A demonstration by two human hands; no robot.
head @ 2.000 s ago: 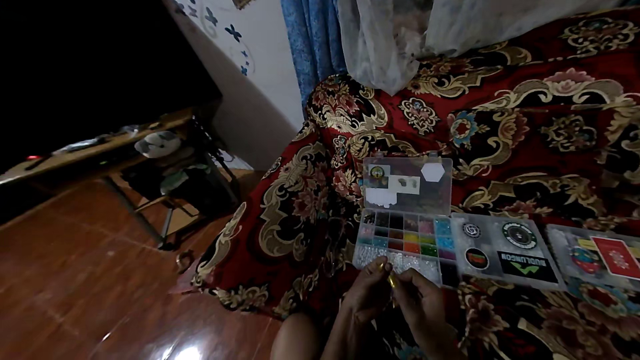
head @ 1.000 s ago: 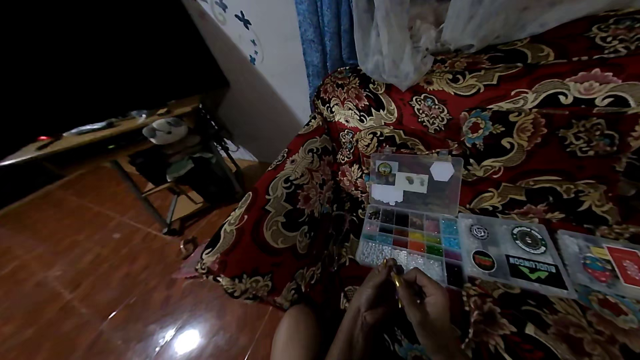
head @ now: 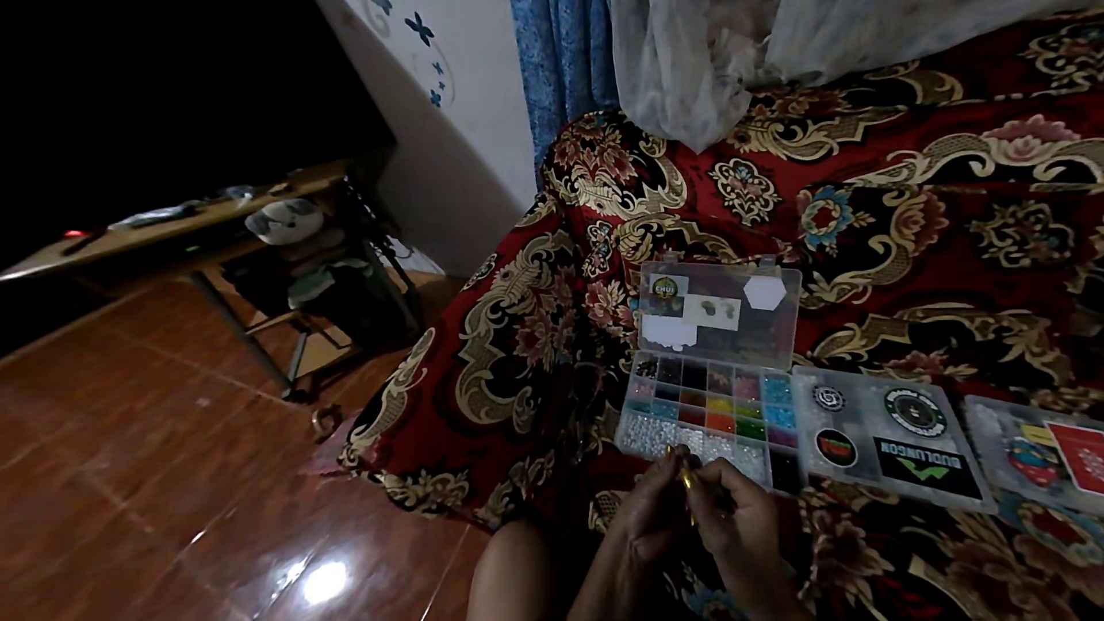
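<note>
My left hand [head: 649,509] and my right hand [head: 740,517] meet at the fingertips, just in front of an open clear plastic bead organizer [head: 634,414]. A small shiny gold-coloured piece [head: 687,479] shows between the right thumb and fingers; its exact kind is too small to tell. The left fingertips pinch something small and dark beside it, which I cannot make out. Beads of several colours fill the organizer's compartments, with clear beads [head: 660,434] along the near row. Its raised lid [head: 720,312] bears stickers and leans back.
A closed plastic case with stickers [head: 893,435] lies right of the organizer, and another case [head: 1026,457] is farther right. All rest on a sofa with a red patterned cover [head: 517,345]. A wooden desk [head: 172,233] stands at left over a tiled floor [head: 198,483].
</note>
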